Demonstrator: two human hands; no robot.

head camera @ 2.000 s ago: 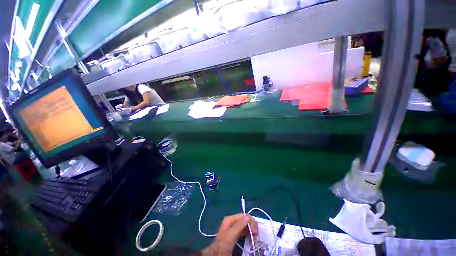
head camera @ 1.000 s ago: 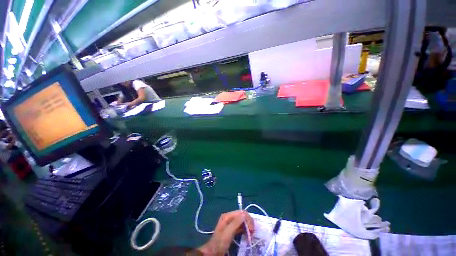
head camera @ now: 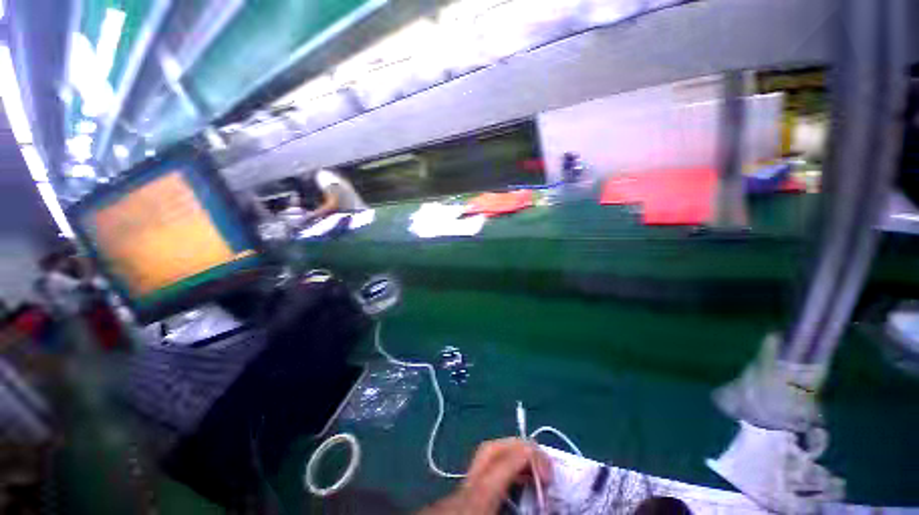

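My left hand (head camera: 501, 471) is at the bottom centre, its fingers closed on a white cable with its slim plug (head camera: 521, 414) pointing up. Below the fingers the cable runs toward the bottom edge, where it is blurred and cut off. A longer white cable (head camera: 438, 407) runs from beside my hand up and left to a small round bagged item (head camera: 379, 294). My right hand cannot be made out. White papers (head camera: 645, 487) lie to the right of my hand, with a dark rounded mouse (head camera: 665, 506) at the bottom edge.
A monitor (head camera: 166, 233) and keyboard (head camera: 186, 377) stand left. A white tape ring (head camera: 333, 465), clear crumpled plastic (head camera: 381, 394) and a small circuit module (head camera: 453, 364) lie on the green bench. A metal post (head camera: 851, 241) with a white bundle (head camera: 771, 468) is right. A person (head camera: 336, 193) sits far left.
The view has swung left, so the bench things appear further right and the picture is more blurred. My left hand still holds the white cable with its plug up.
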